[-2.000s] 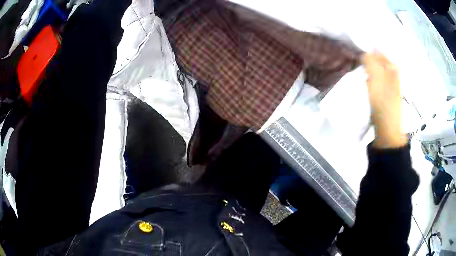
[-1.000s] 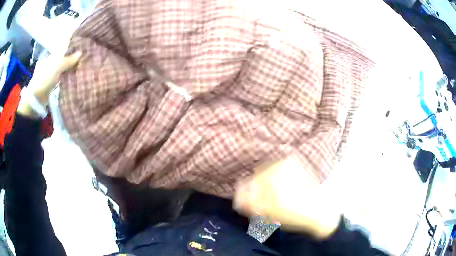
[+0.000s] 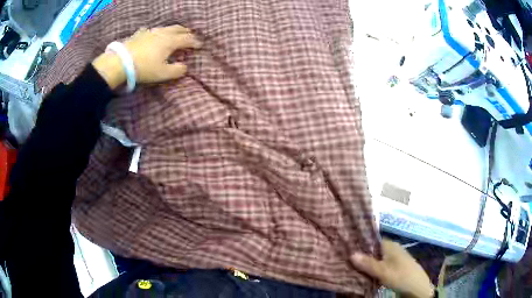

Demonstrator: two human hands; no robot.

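Note:
The red-brown and cream plaid garment piece [image 3: 280, 105] lies spread over the table and hangs over its front edge towards my lap, with folds running diagonally. A small white patch [image 3: 135, 159] shows at its left. My left hand [image 3: 154, 55], with a white band at the wrist, lies on the upper left of the cloth, fingers bent and pinching a fold. My right hand [image 3: 396, 269] holds the lower right corner of the cloth at the table's front edge, thumb on top and fingers hidden beneath.
The white sewing machine head with blue stripes [image 3: 466, 58] stands at the upper right. A ruler tape [image 3: 426, 233] runs along the table's front edge. Black cord [image 3: 503, 198] and hanging strips are at the right. Another blue-white machine part [image 3: 76, 23] is at the upper left. A red stool [image 3: 7, 169] shows at the left.
The plaid cloth has turned and flattened over the table. My left hand has moved right and inward onto it. My right hand has moved right and down to its corner. The machine head has come into view.

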